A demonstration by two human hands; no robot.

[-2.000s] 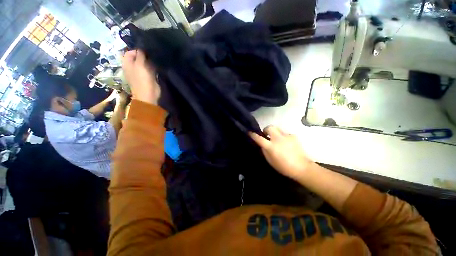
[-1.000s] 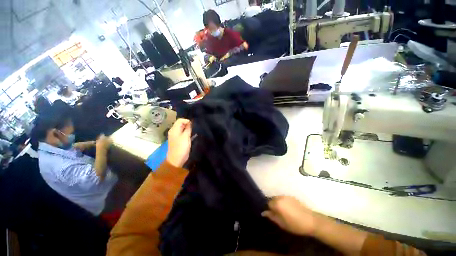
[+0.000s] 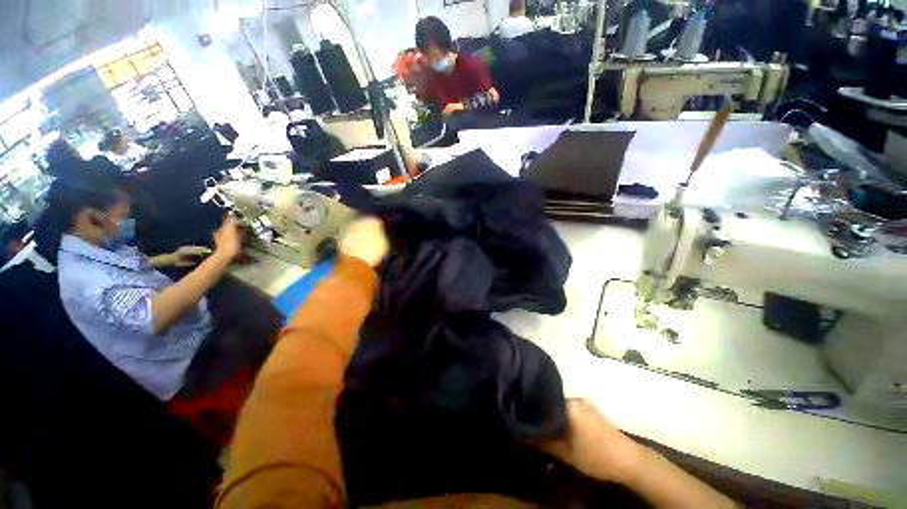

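A large dark garment (image 3: 448, 288) lies bunched over the table's left part and hangs toward my lap. My left hand (image 3: 364, 242) is at its upper left edge, blurred, with the fingers partly hidden; it appears to grip the cloth. My right hand (image 3: 589, 437) holds the garment's lower right edge near the table's front edge, its fingertips hidden by the cloth.
A white sewing machine (image 3: 741, 254) stands at the right, with blue-handled snips (image 3: 801, 400) on the table. Dark cut pieces (image 3: 579, 167) lie behind. A blue sheet (image 3: 301, 288) is at the left. A masked person (image 3: 134, 288) sits at a neighbouring machine (image 3: 293, 219); another sits farther back.
The view has tilted up. My arms have come lower and closer across the garment, and the cloth stretched between my hands is now bunched and folded, with a rounded fold beside my right hand.
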